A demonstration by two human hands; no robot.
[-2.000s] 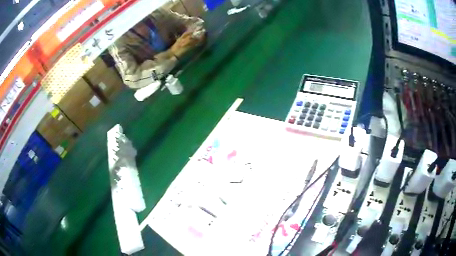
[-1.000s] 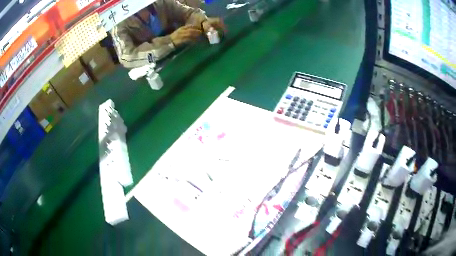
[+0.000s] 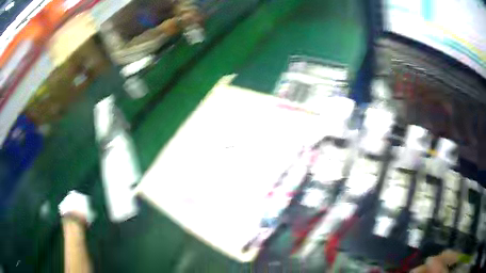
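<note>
My left hand (image 3: 75, 214) shows at the lower left, left of the tray of white adapters (image 3: 120, 173). It is a bare skin strip ending in a white shape; blur hides whether this is a glove or a held adapter. My right hand (image 3: 441, 264) is cut off at the bottom right edge; a few bare fingers show, their grip unclear. White adapters (image 3: 377, 125) stand in the row of test sockets (image 3: 364, 176) on the black panel. The glaring white paper board (image 3: 213, 165) lies between tray and sockets.
A calculator (image 3: 313, 80) lies beyond the board on the green surface (image 3: 266, 48). A monitor (image 3: 442, 26) and red wires (image 3: 426, 96) are at the upper right. Across the bench a person's sleeve (image 3: 130, 53) shows near loose white pieces (image 3: 136, 85). Everything is blurred.
My left hand has appeared at the lower left and my right fingers at the bottom right. The view has shifted, so the board, tray and calculator sit further left and higher.
</note>
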